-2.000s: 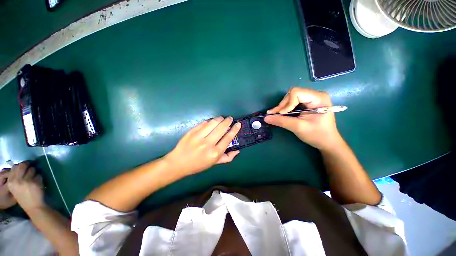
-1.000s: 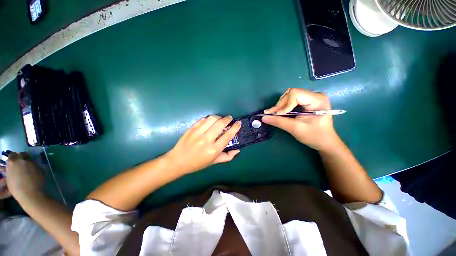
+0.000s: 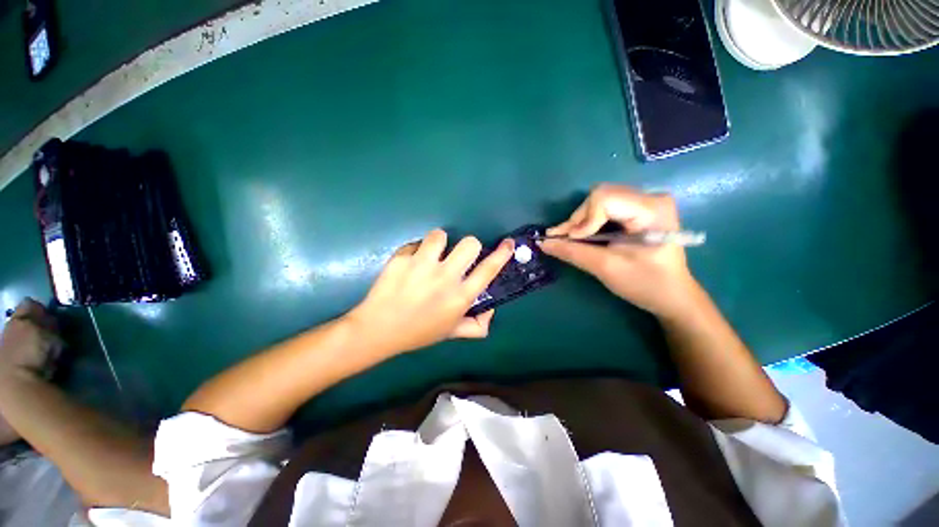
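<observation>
A black handset unit (image 3: 527, 276) lies slightly tilted on the green bench in front of me. A small white round disc (image 3: 522, 253) shows near its right end. My left hand (image 3: 422, 288) holds the unit's left part, with the index fingertip beside the disc and the thumb at the near edge. My right hand (image 3: 626, 242) grips a thin pen-like tool (image 3: 659, 238) with a pale rear end. The tool's tip is at the unit's upper right corner, partly hidden by my fingers. The rest of the unit is hidden under my left hand.
A stack of black handset units (image 3: 122, 224) stands at the left. A large black smartphone (image 3: 674, 82) and a fan (image 3: 860, 21) are at the upper right. Another handset (image 3: 39, 41) lies beyond the pale strip (image 3: 170, 64). Another person's hand (image 3: 29, 340) is at the left edge.
My left index finger has moved right, closer to the disc. My right hand has barely moved. The handset beyond the strip has shifted left and down. The other person's arm has moved.
</observation>
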